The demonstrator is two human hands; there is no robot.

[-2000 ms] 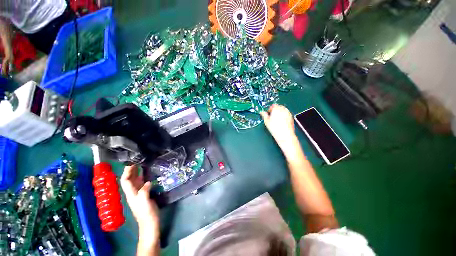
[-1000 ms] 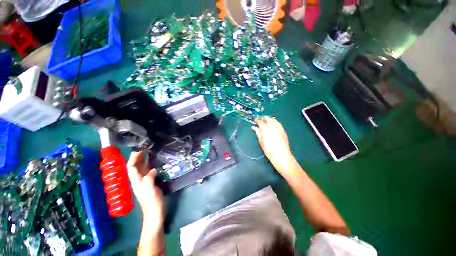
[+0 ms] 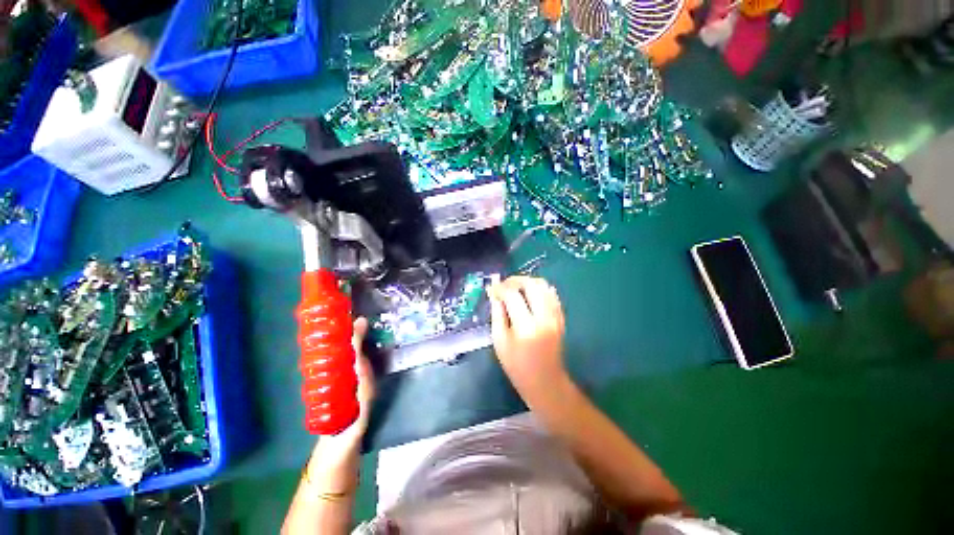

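The black test fixture (image 3: 389, 209) stands before me, its red ribbed handle (image 3: 328, 355) pointing down toward me. A green circuit board (image 3: 439, 311) lies in the fixture's bed. My left hand (image 3: 354, 397) is beside and partly behind the red handle; its fingers are mostly hidden, so its grip is unclear. My right hand (image 3: 528, 326) is at the right edge of the fixture, fingers together near the board's right end, close to the thin pale cable (image 3: 531, 236). What its fingertips hold is too small to tell.
A loose board pile (image 3: 502, 94) lies behind the fixture. A blue tray (image 3: 214, 387) heaped with boards is at left, another blue tray (image 3: 241, 57) behind. A white power supply (image 3: 113, 125) is upper left. A smartphone (image 3: 743, 301), tool cup (image 3: 776, 134) and black object (image 3: 837, 225) are at right.
My right hand has moved left from beside the pile to the fixture's right edge, and the pale cable loop has come with it. The whole view has shifted, with the fixture now further right.
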